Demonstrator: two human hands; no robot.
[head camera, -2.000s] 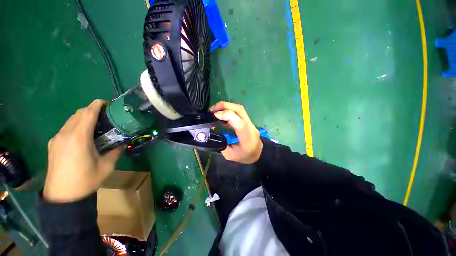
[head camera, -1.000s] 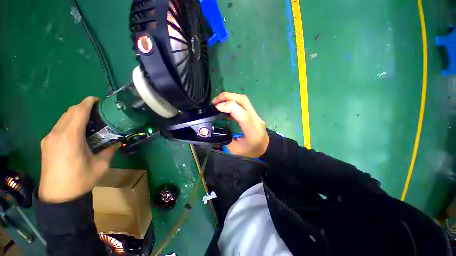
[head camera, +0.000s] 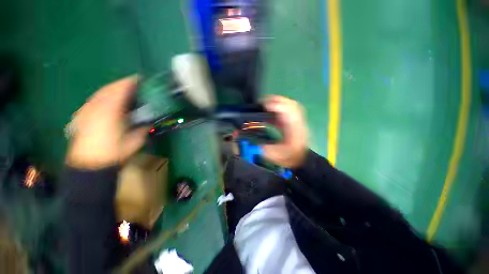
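The frame is strongly blurred. My left hand (head camera: 104, 126) is closed around the end of the green and black bench polisher (head camera: 155, 96). The polisher's pale wheel (head camera: 193, 80) faces the fan. My right hand (head camera: 289, 131) holds the black base of the table fan (head camera: 236, 69), fingers at the right end of the base. The fan's cage is upright at the top of the view, partly cut off, with a bright copper patch. A gap shows between wheel and fan; contact cannot be told.
A cardboard box (head camera: 142, 190) stands below the polisher, with a small round dark part (head camera: 183, 189) beside it. A white crumpled cloth or paper (head camera: 172, 262) lies at the bottom. Blurred copper-lit objects are at lower left. Yellow lines (head camera: 333, 80) cross the green floor at right.
The fan has turned and moved right, away from the pale wheel. My right hand has moved slightly right with it. The view has shifted and blurred. My left hand still holds the polisher.
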